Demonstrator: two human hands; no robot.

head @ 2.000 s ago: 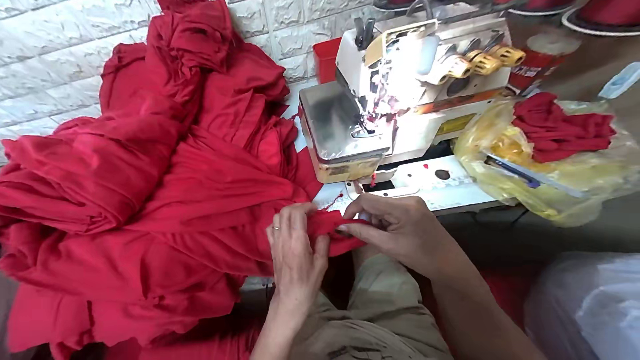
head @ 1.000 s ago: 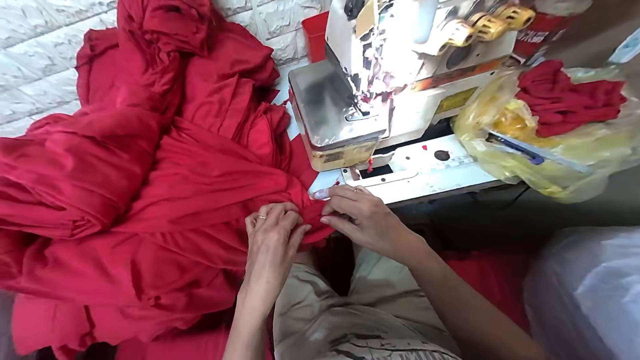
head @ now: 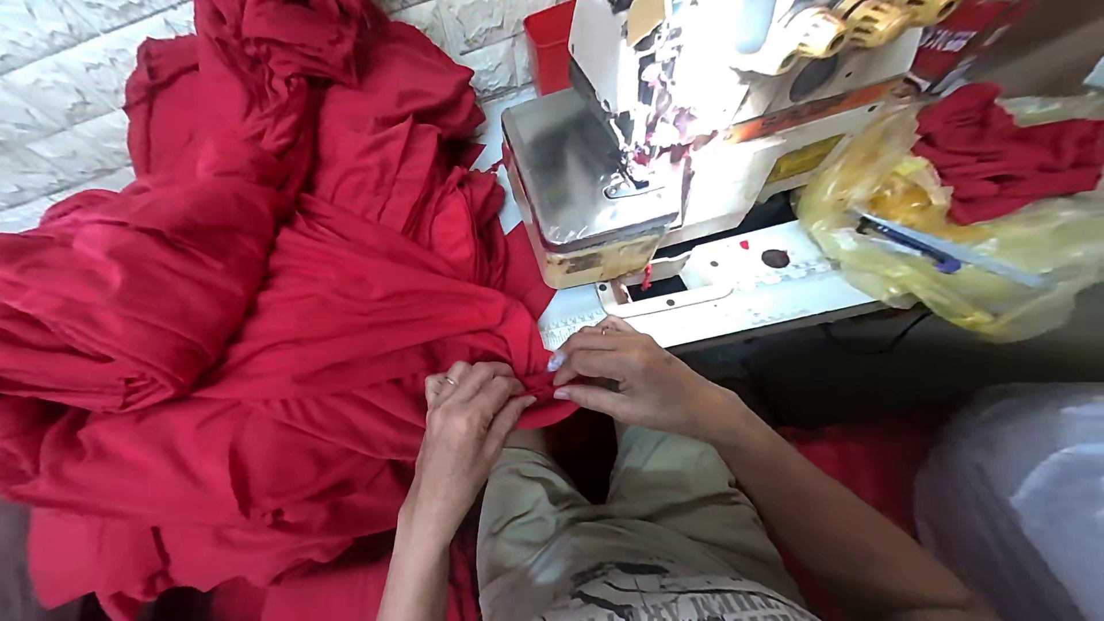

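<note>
A large heap of red knit fabric covers the left side, its near right edge lying over my lap. My left hand, with a ring on one finger, pinches the cloth's edge between thumb and fingers. Close to its right, my right hand grips the same edge between thumb and fingertips. Just beyond both hands stands an overlock sewing machine with a metal cloth plate. Its lit needle area is partly washed out by glare, and no fabric from my hands is seen under the presser foot.
Right of the machine, a yellow plastic bag holds red cloth scraps and a blue-handled tool, perhaps a cutter. A red bin stands by the white brick wall. A translucent plastic bag is at lower right.
Both hands have moved left and down from where they were two seconds ago, keeping the fabric edge between them. The folded piece raised between them earlier now lies lower against the heap.
</note>
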